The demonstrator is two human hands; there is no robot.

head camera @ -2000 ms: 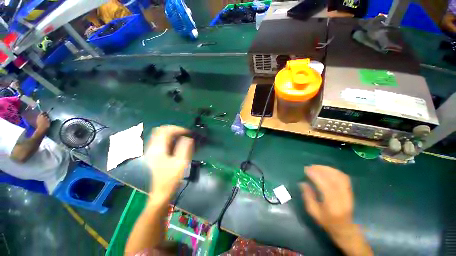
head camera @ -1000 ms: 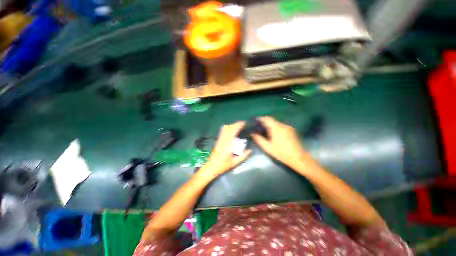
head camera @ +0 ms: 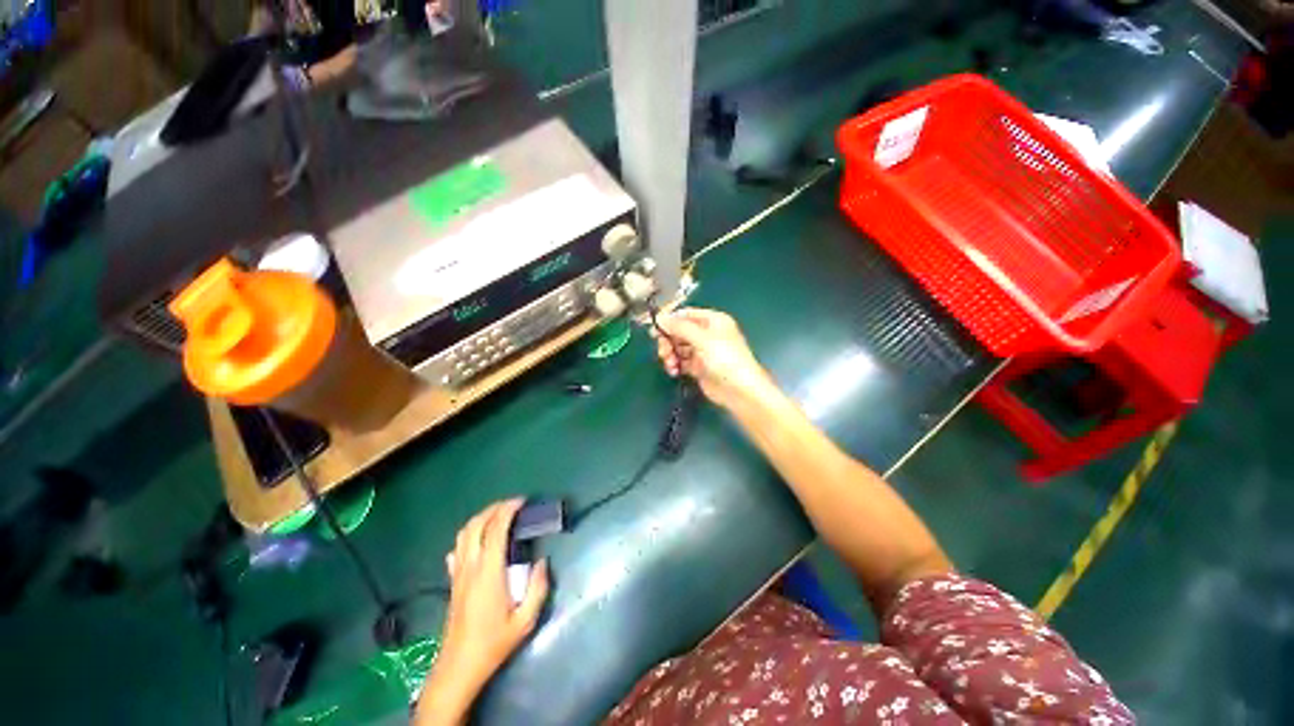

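My left hand (head camera: 490, 584) is around a black power adapter (head camera: 539, 519) and the white end block of the socket lead (head camera: 520, 580), low on the bench. The adapter's thin black cord (head camera: 625, 487) runs right to a bundled part (head camera: 677, 426) and up to my right hand (head camera: 705, 355). My right hand pinches the cord end beside the pale round terminals (head camera: 625, 289) of the silver-grey instrument (head camera: 490, 255). The plug tip is too small to make out. Green digits show on the instrument's display.
An orange-lidded bottle (head camera: 270, 341) and a phone (head camera: 284, 444) are on the wooden board (head camera: 426, 417). A pale post (head camera: 654, 128) stands behind the terminals. A red basket (head camera: 993, 213) is on a red stool (head camera: 1135, 372) at right. Another black adapter (head camera: 281, 660) lies lower left.
The view has turned right. My hands, together on a dark item one second ago, are now apart: the left stays low with the adapter, the right is up at the terminals with the cord end.
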